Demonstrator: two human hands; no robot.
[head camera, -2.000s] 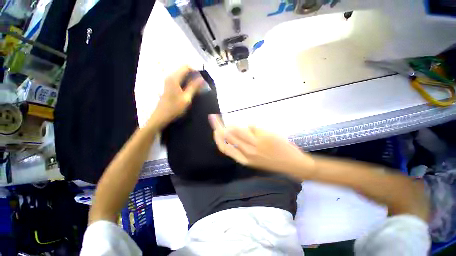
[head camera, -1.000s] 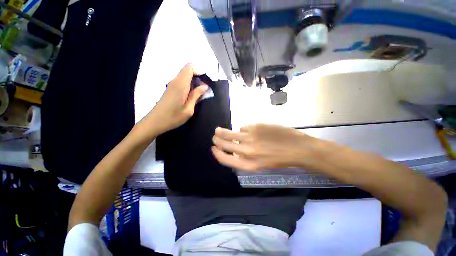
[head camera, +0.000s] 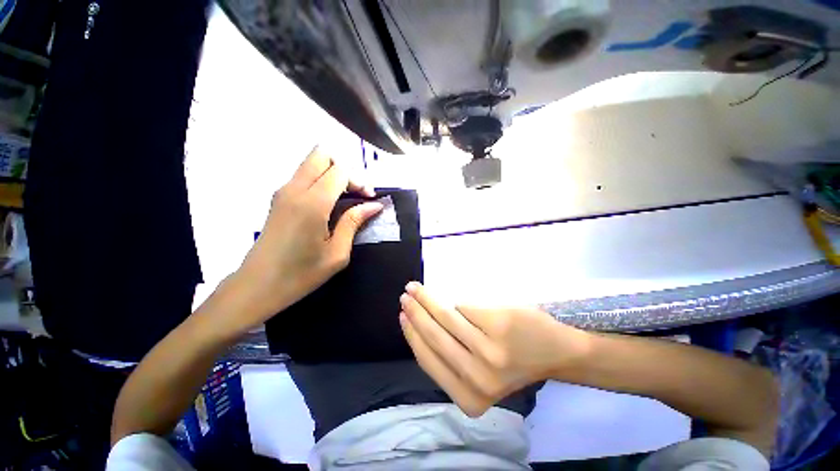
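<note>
A black cut panel (head camera: 355, 304) lies on the table in front of the sewing machine's needle area and reaches the table's front edge. A pale grey patch (head camera: 382, 225) shows near its far end. My left hand (head camera: 309, 225) pinches the panel's far end beside the patch, thumb on the patch. My right hand (head camera: 488, 354) has its fingertips on the panel's right edge, fingers together; whether they pinch the cloth is hard to tell. The presser foot area (head camera: 433, 138) is in bright glare, beyond the panel's far edge.
The machine head (head camera: 589, 55) hangs over the back, with a large shiny metal part at its left. A wide black panel (head camera: 115, 184) with a small white logo lies at left. Yellow-handled scissors (head camera: 818, 230) lie at far right. A blue basket (head camera: 221, 405) stands below the table.
The view has moved closer to the machine. The far end of the black panel lies flatter and more of the pale patch shows. My right hand has moved nearer the table's front edge.
</note>
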